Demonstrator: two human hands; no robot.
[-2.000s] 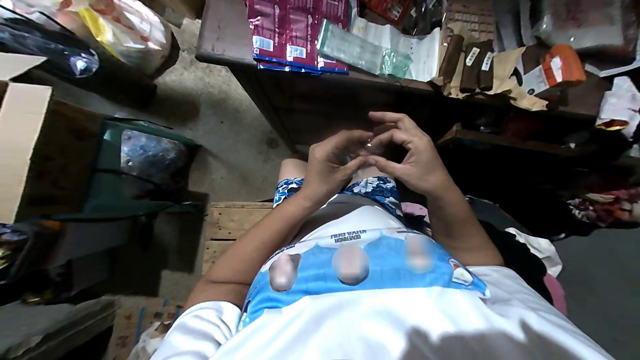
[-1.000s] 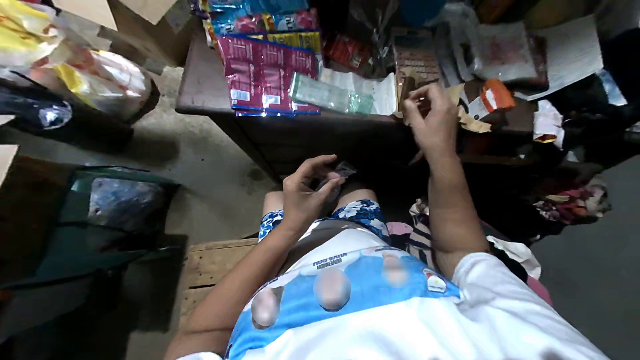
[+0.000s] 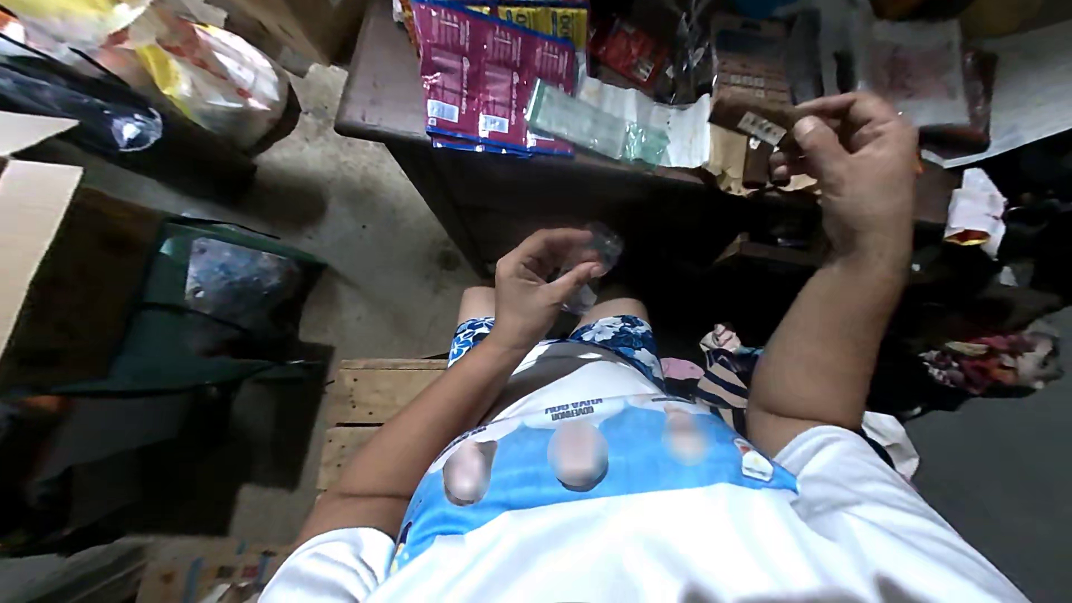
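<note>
My left hand (image 3: pixel 544 285) is above my lap, its thumb and fingers closed on a crumpled clear plastic wrapper (image 3: pixel 601 247). Over the table's front edge at the right, my right hand (image 3: pixel 854 159) pinches a small brown packet (image 3: pixel 749 117) with a pale label. Beneath that packet lie brown paper (image 3: pixel 730 159) and another dark brown piece (image 3: pixel 756 163). To the left, a green translucent plastic packet (image 3: pixel 578 121) rests on the table partly over magenta sachets (image 3: pixel 494 79).
The dark wooden table (image 3: pixel 368 109) stands in front of me, with a red packet (image 3: pixel 632 54) and plastic bags (image 3: pixel 913 71) farther back. A green bag (image 3: pixel 151 318) and a cardboard box (image 3: pixel 33 234) are at the left. A wooden slatted seat (image 3: pixel 389 394) is beside me.
My hands were close together above my lap two seconds ago. My right hand has moved away to the tabletop and now has hold of the brown packet. My left hand stays above my lap.
</note>
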